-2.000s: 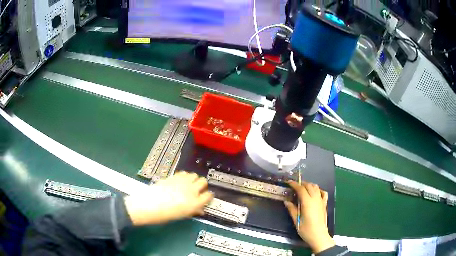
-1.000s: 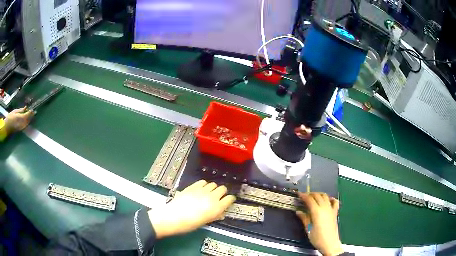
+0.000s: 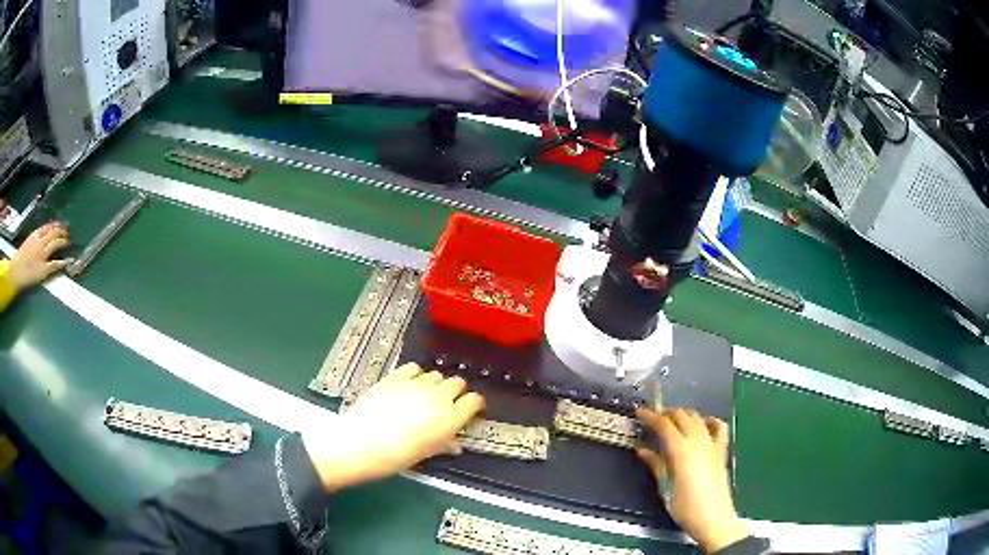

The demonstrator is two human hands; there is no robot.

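Note:
A strip fixture [image 3: 599, 422] lies on the black base plate [image 3: 575, 470] below the microscope [image 3: 651, 244]. My right hand [image 3: 691, 466] holds its right end, with a thin tan stick [image 3: 657, 397] upright between the fingers. Another strip fixture [image 3: 504, 438] lies on the plate to the left, with a gap between the two. My left hand [image 3: 396, 426] is on its left end, and the fingers cover that end. The red parts bin [image 3: 491, 278] with tiny pale pieces stands left of the microscope.
Two strip fixtures [image 3: 369, 331] lie side by side left of the plate. Others lie at the left [image 3: 177, 426], front [image 3: 531, 536] and far left back [image 3: 208, 165]. Another person's hand [image 3: 41, 254] is by a strip [image 3: 106, 234]. The monitor [image 3: 434, 54] stands behind.
The fixture under the microscope has shifted right, and the left fixture now lies nearly in line with it. The back strip has moved left along the green surface. The monitor now shows a blue round shape.

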